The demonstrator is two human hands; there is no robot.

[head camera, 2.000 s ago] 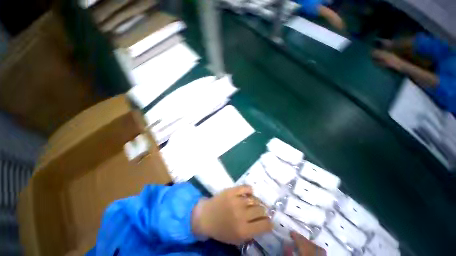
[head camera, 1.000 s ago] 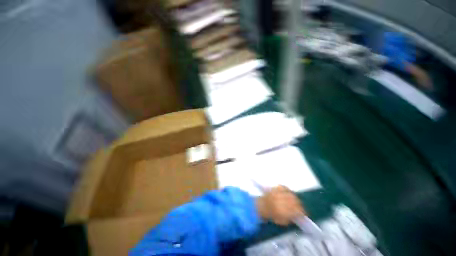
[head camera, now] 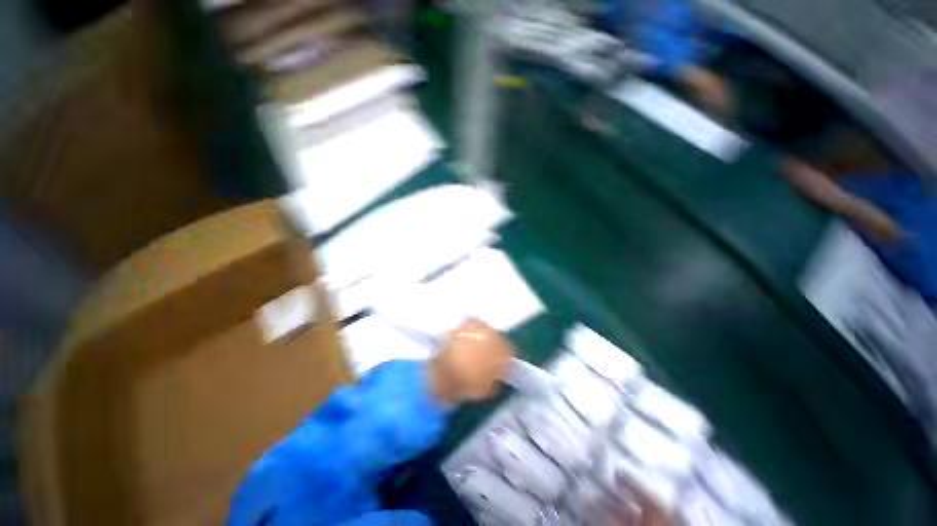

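Observation:
White units point(head camera: 591, 396) stand in tight rows on a sheet at the lower right, with shiny clear patches around them. My left hand point(head camera: 473, 360), in a blue sleeve, is closed over the bench between the white sheets point(head camera: 488, 293) and the rows. A blurred, long whitish piece point(head camera: 529, 378) sticks out on both sides of the fist; what it is cannot be told. My right hand point(head camera: 637, 503) is small, blurred and cut off at the bottom edge, over the rows; its fingers and anything in them are unclear.
An open carton point(head camera: 221, 431) is at the left, with a small white unit point(head camera: 290, 313) at its inner right side. White sheets and brown card layers point(head camera: 329, 67) run up the bench. A metal post point(head camera: 475, 103) stands behind. Across the green bench are other workers' hands point(head camera: 709, 90) and white sheets.
The view swung right, then back left. My left hand has moved from the unit rows toward the white sheets, with the whitish piece. My right hand, out of view one second ago, shows again.

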